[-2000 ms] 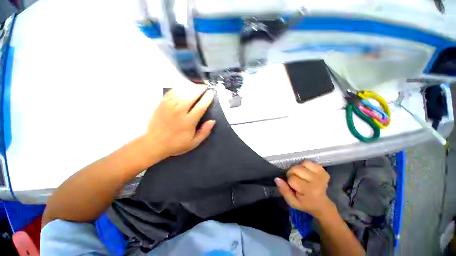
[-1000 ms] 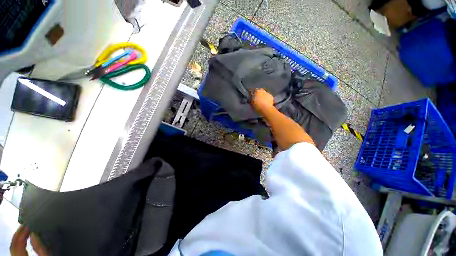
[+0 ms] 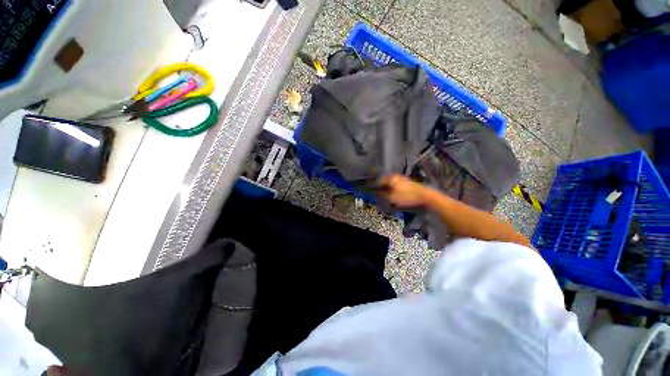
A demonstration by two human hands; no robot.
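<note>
A dark grey cloth panel lies over the table's edge at the lower left, its folded part with a pale stitch line hanging towards my lap. Its tip is near the machine's small metal parts at the left rim. My left hand is cut off by the bottom edge; only a bit of fingertip shows by the cloth. My right hand, blurred, is on the front of the heaped grey pieces in a blue crate, its fingers closed at a cloth edge.
A black phone and green and yellow scissors lie on the white table under the machine arm. A ruler strip runs along the table edge. Another blue crate stands at the right on the speckled floor.
The view has turned right from the machine to the crate. My right hand left the panel for the heap, then moved back towards me, shifting cloth. My left hand has slipped mostly out of view.
</note>
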